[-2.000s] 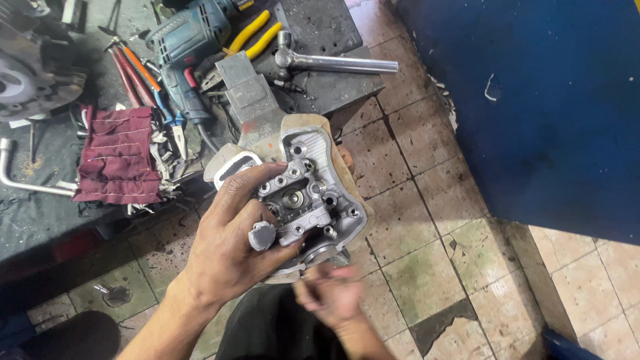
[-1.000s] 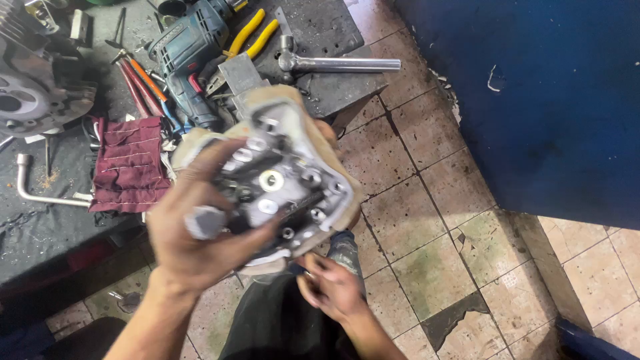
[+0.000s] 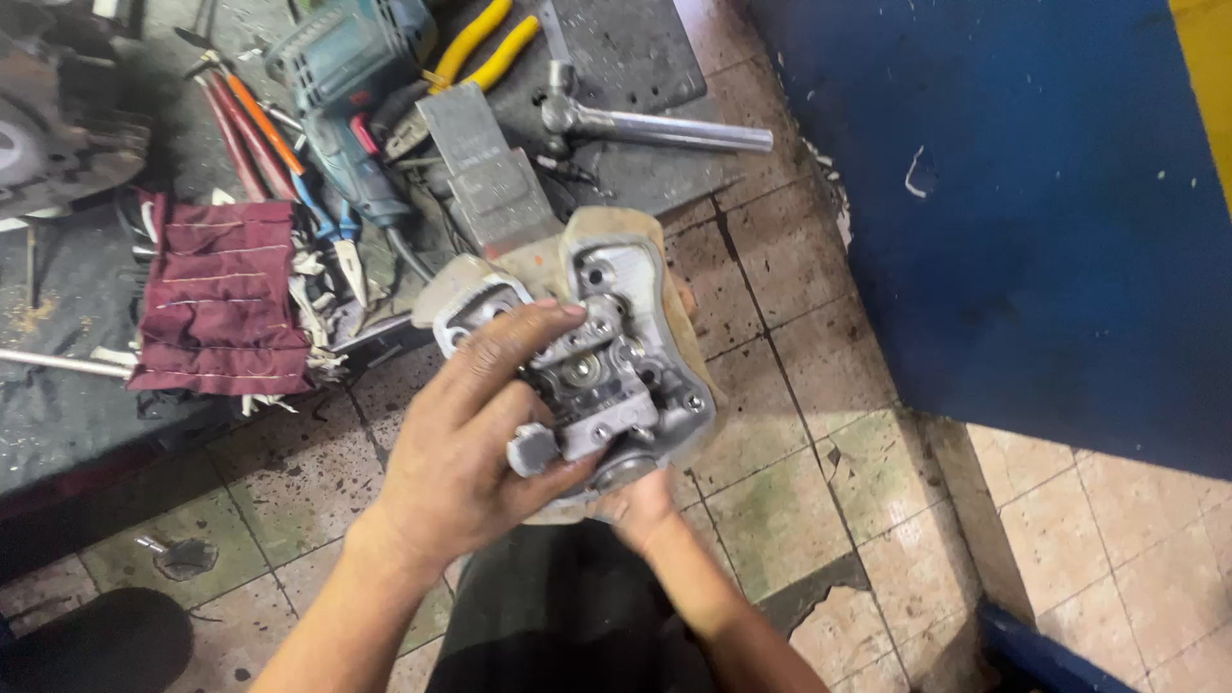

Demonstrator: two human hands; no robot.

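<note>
A cast-metal engine cylinder head [image 3: 674, 371] is held over my lap, beside the jaws of a grey bench vise [image 3: 491, 178]. My left hand [image 3: 462, 433] grips its left side, with the thumb and fingers spread over the inner parts. A grey knob-like metal piece [image 3: 534, 449] shows between the fingers of that hand. Below the lower edge of the cylinder head, my right hand [image 3: 647, 505] is blurred. Its fingertips are hidden under the casting, so its grip cannot be seen.
On the bench lie a blue power drill [image 3: 356, 67], yellow-handled pliers [image 3: 491, 48], a chrome socket handle [image 3: 674, 128], blue-handled pliers [image 3: 337, 231] and a maroon stitched cloth [image 3: 226, 298]. An engine part [image 3: 67, 144] stands at the left. A blue panel [image 3: 1020, 212] rises at the right.
The cylinder head, tilted and blurred one second ago, now lies closer to the vise jaws and faces up more squarely. My right hand has moved up to its lower edge.
</note>
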